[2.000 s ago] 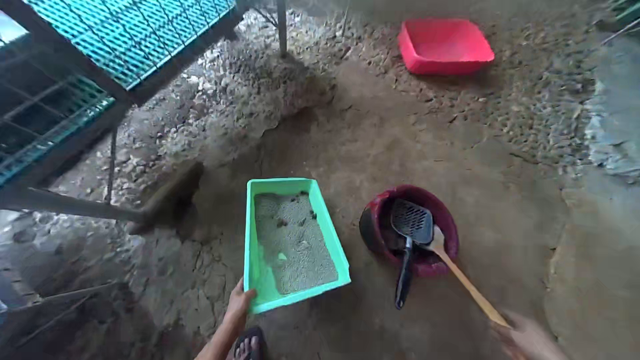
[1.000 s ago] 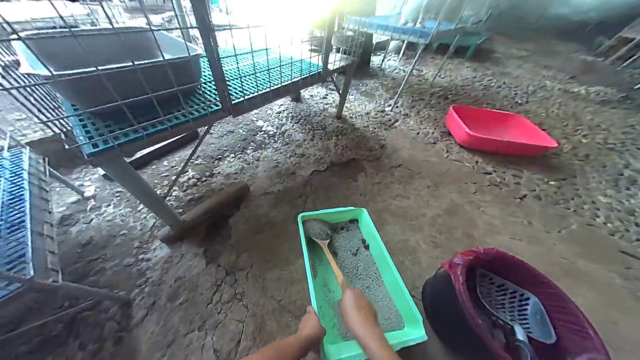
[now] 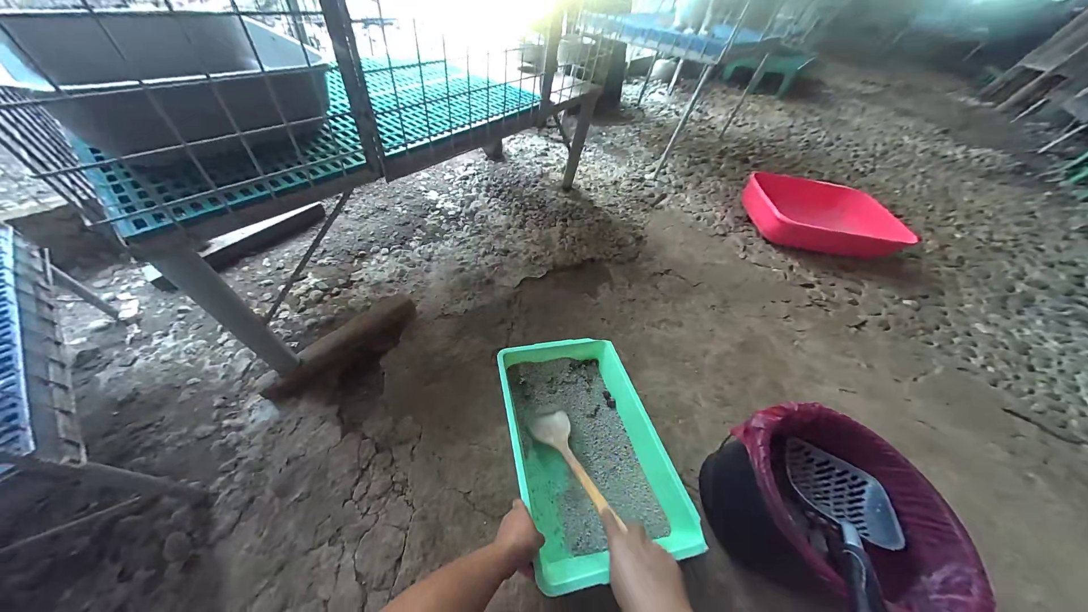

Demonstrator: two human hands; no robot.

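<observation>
A green plastic litter tray point(image 3: 653, 442) holding grey granular litter point(image 3: 608, 450) and a few dark clumps stands on the ground at the lower middle. My left hand point(image 3: 518, 537) grips its left rim near the close end. In my right hand point(image 3: 642, 565) is the handle of a wooden spoon point(image 3: 552, 429), whose bowl rests in the litter at the tray's left side, where green bottom shows. To the right, a slotted litter scoop point(image 3: 841, 493) lies in a black bucket point(image 3: 735, 501) lined with a dark red plastic bag point(image 3: 922, 501).
A red plastic tray point(image 3: 837, 217) lies on pebbly ground at the upper right. Wire cages with a teal slatted floor point(image 3: 425, 93) and a grey tub point(image 3: 195, 93) stand on legs at the upper left. A piece of wood point(image 3: 348, 344) lies by one leg.
The wooden spoon, over the bucket two seconds ago, went into the green tray and has since moved from its far end toward me. The view has shifted considerably.
</observation>
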